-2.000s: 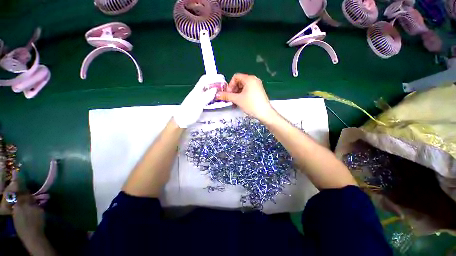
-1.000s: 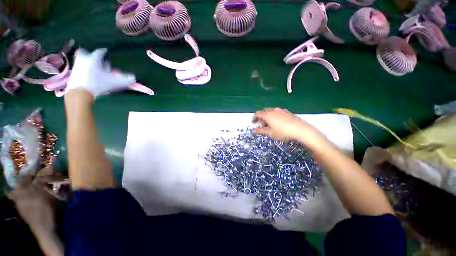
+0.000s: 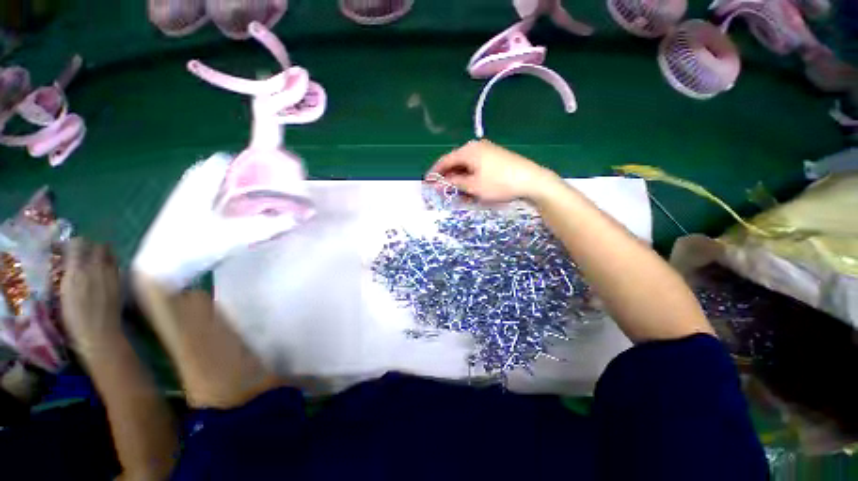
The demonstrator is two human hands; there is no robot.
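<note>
My left hand point(image 3: 193, 225), in a white glove and blurred, holds a pink fan base point(image 3: 266, 178) over the left part of the white paper sheet point(image 3: 325, 225). The base's flat rounded part faces me. My bare right hand point(image 3: 489, 174) is at the top edge of the pile of silvery wire pieces point(image 3: 489, 282), its fingertips pinched on a few of them. Which pieces are between the fingers is hard to tell.
A curved pink clip part point(image 3: 296, 92) lies beyond my left hand, another point(image 3: 513, 58) beyond my right. Pink fan heads point(image 3: 698, 58) line the far side. A sack point(image 3: 809, 240) stands at right. A neighbour's hand point(image 3: 89, 291) is at left, by coppery parts.
My left hand has come back from the far left with a pink base in it. My right hand stays at the pile's top edge. The whole view has shifted.
</note>
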